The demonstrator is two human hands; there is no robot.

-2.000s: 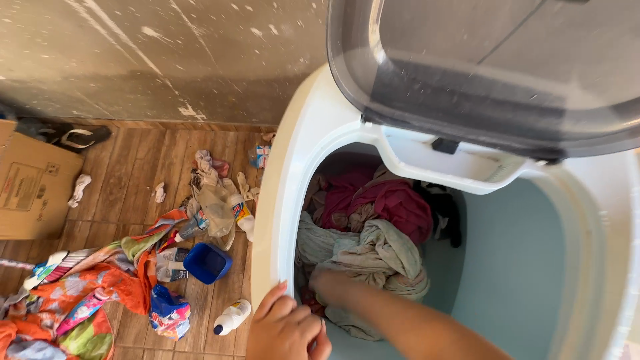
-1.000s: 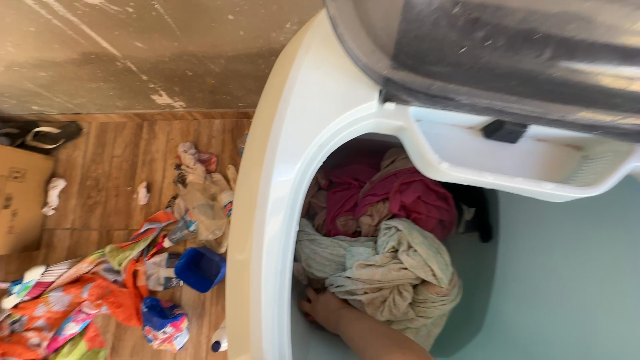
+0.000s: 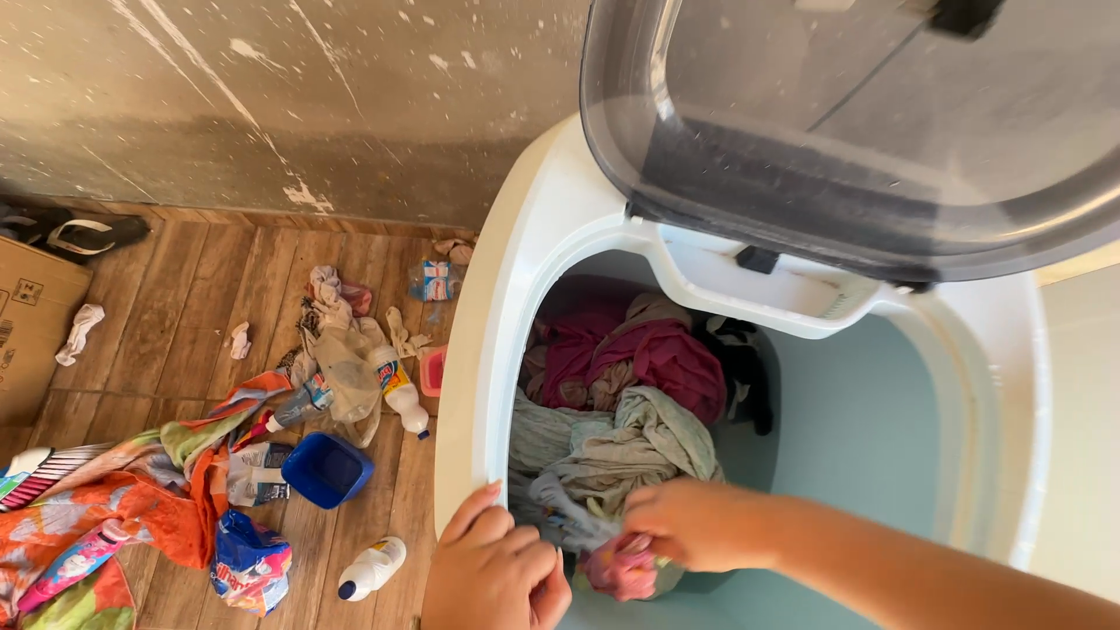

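Observation:
My right hand [image 3: 687, 525] reaches into the tub of a white washing machine [image 3: 542, 201] and grips a small pink cloth [image 3: 623, 564]. Just beyond it lie a pale grey-green cloth [image 3: 652, 433], a magenta cloth [image 3: 674, 359] and a black and white cloth [image 3: 739, 372]. A whitish cloth [image 3: 564, 512] sits left of my fingers. My left hand [image 3: 499, 569] rests on the near left rim of the machine, fingers bent over the edge, holding no cloth. The pink cloth's lower side is partly hidden.
The machine's clear grey lid [image 3: 840, 157] stands raised at the back. On the wood-look floor at left are an orange patterned cloth [image 3: 149, 507], a blue plastic container [image 3: 327, 470], white bottles [image 3: 374, 567], a blue detergent bag [image 3: 249, 560], a brush [image 3: 52, 472] and a cardboard box [image 3: 35, 324].
My right hand has moved from the tub's left side, by the pale cloth, toward the right, and a pink cloth now shows in it. My left hand, out of view one second ago, is on the rim.

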